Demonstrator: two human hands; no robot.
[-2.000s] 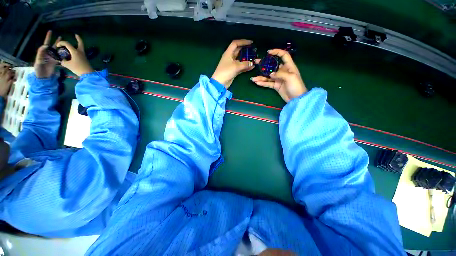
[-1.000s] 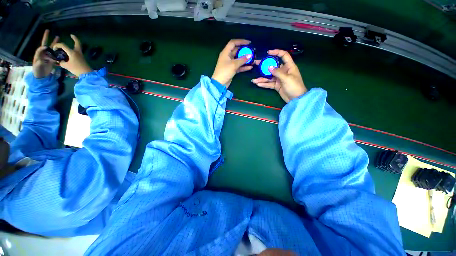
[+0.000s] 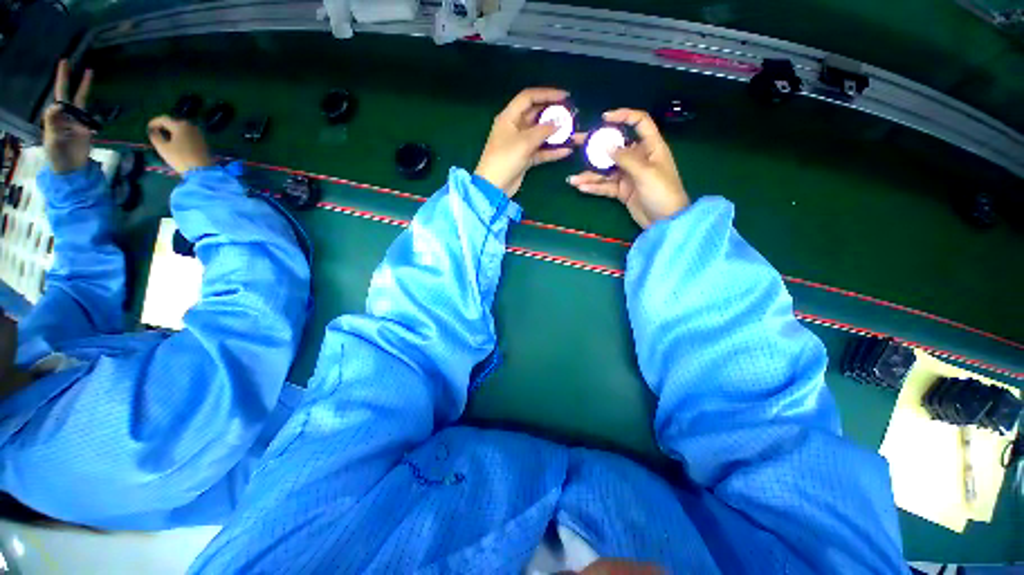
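Note:
My left hand (image 3: 520,143) holds a black round unit (image 3: 556,124) over the dark green conveyor, its face bright white. My right hand (image 3: 638,171) holds a second black round unit (image 3: 605,147) just to the right, its face also bright white. A thumb or finger rests at the face of each unit. The two units are close together, level with each other but for the right one being slightly nearer me. The undersides of both units are hidden by the fingers.
More black units lie on the conveyor (image 3: 719,191), such as one left of my hands (image 3: 412,158). Stacked black parts (image 3: 968,402) sit on a yellow sheet (image 3: 928,472) at right. A neighbouring worker's sleeve (image 3: 241,253) is at left. A metal rail (image 3: 606,43) runs behind.
The faces of both held units went from dark to blue to white. My hands stayed nearly still. Loose units on the conveyor shifted slightly right. The neighbour's hands moved apart.

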